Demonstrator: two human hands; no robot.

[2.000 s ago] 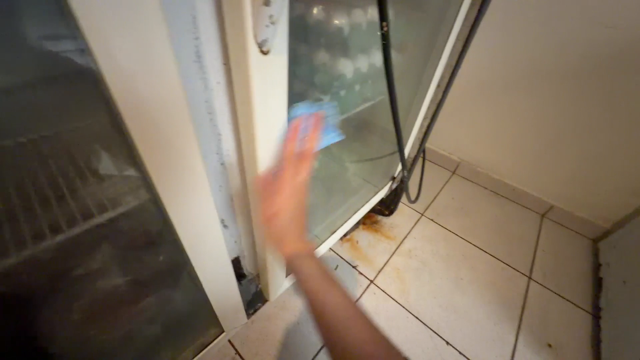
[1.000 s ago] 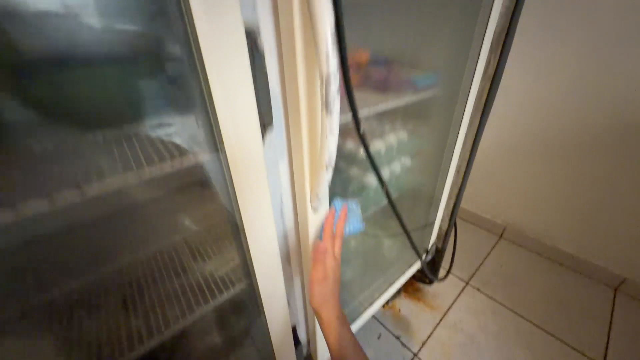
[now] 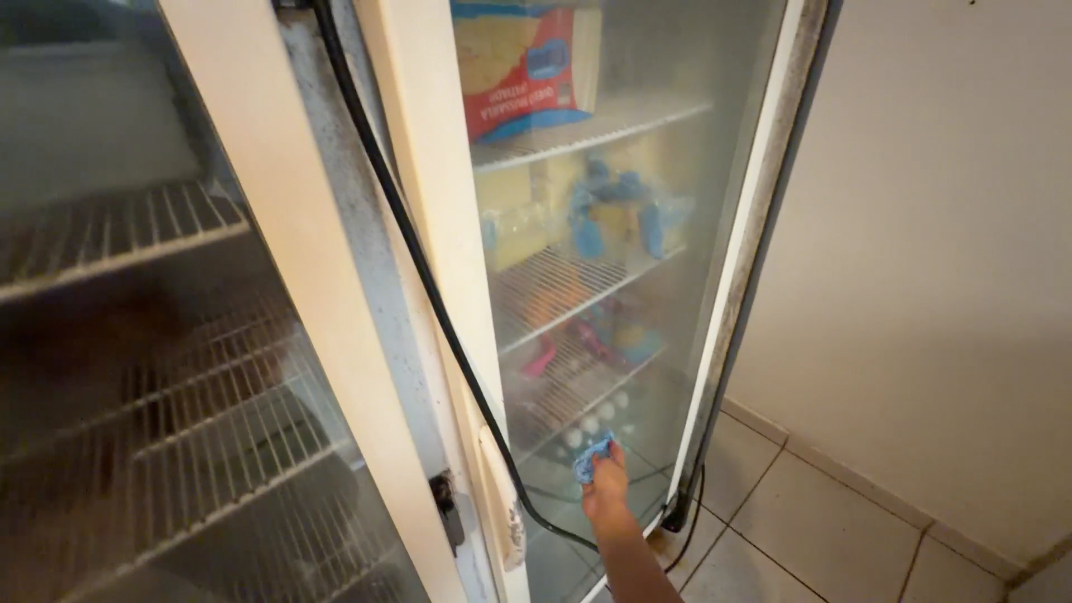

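Observation:
My right hand (image 3: 607,481) holds a crumpled light blue cloth (image 3: 595,458) bunched in its fingers, at the lower part of a glass refrigerator door (image 3: 586,293). The arm comes up from the bottom edge. Left of the hand is the door's cream frame (image 3: 435,201), with a worn, chipped handle (image 3: 502,502) near the bottom. A black cable (image 3: 419,264) hangs diagonally across the frame and the lower glass. Behind the misty glass, eggs (image 3: 599,419) sit low and a red and blue package (image 3: 528,71) stands on a wire shelf above. My left hand is out of view.
Another glass door (image 3: 167,360) with wire shelves behind it fills the left side. A plain wall (image 3: 921,234) rises at the right above a tiled floor (image 3: 829,519). The cable loops near the door's lower corner, by a rusty stain on the floor.
My right hand has moved from beside the door frame onto the lower glass, right of the handle, with the blue cloth now bunched in its fingers. The view now takes in more of the upper shelves.

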